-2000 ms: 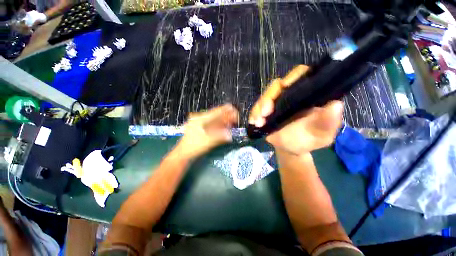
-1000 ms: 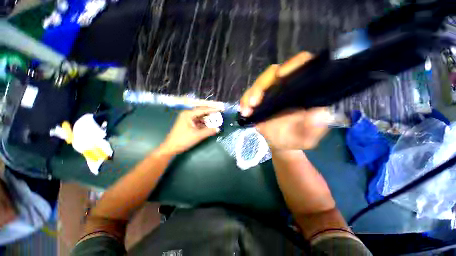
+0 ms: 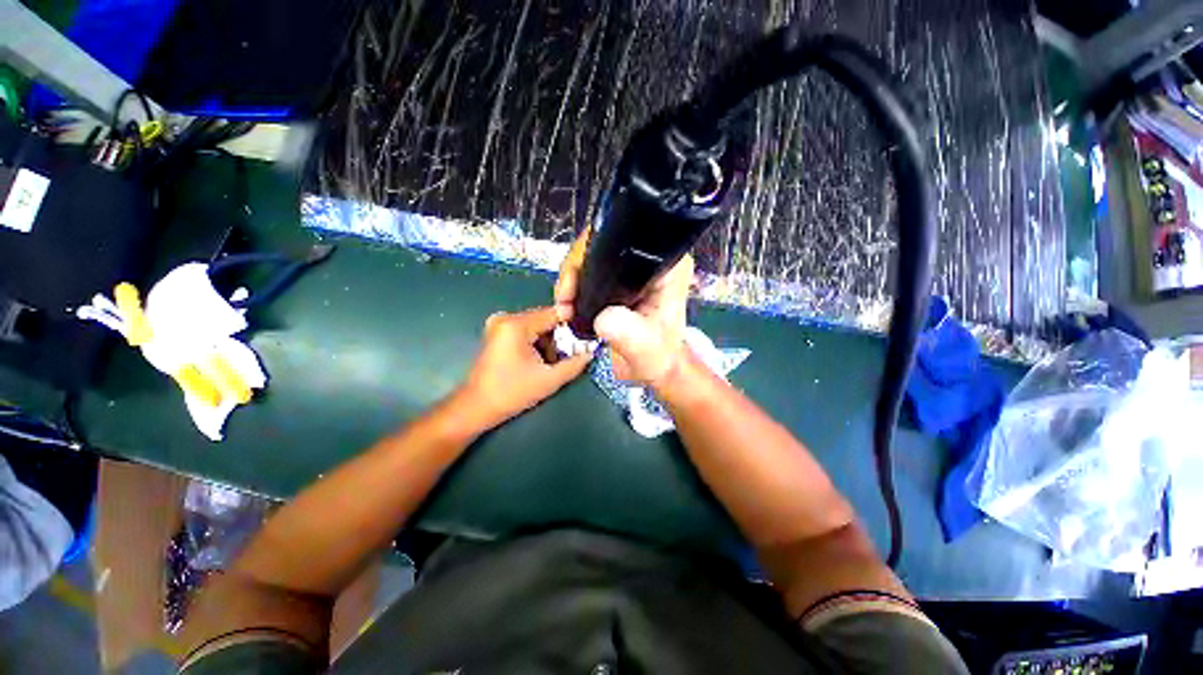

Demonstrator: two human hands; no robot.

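Note:
My right hand (image 3: 644, 330) grips the black electric screwdriver (image 3: 647, 218), which stands nearly upright with its lower end at the white part. My left hand (image 3: 517, 363) holds the small white moulded part (image 3: 573, 343) between its fingertips, just left of my right hand. The fingers and the tool hide most of the part and the bit. A small clear bag with tiny specks (image 3: 647, 414) lies on the green bench, partly hidden under my right hand. The thick black cord (image 3: 910, 251) loops from the tool's top down to the right.
The scratched black surface (image 3: 462, 119) lies beyond the green bench (image 3: 383, 317). A white-and-yellow cloth (image 3: 198, 346) and black box (image 3: 66, 218) are left. A blue cloth (image 3: 953, 382) and large clear bag (image 3: 1075, 448) are right. A person's sleeve (image 3: 27, 534) shows lower left.
The screwdriver has swung from a slant towards the upper right to nearly upright. My right hand has moved left, and the tool's lower end now meets the white part in my left hand.

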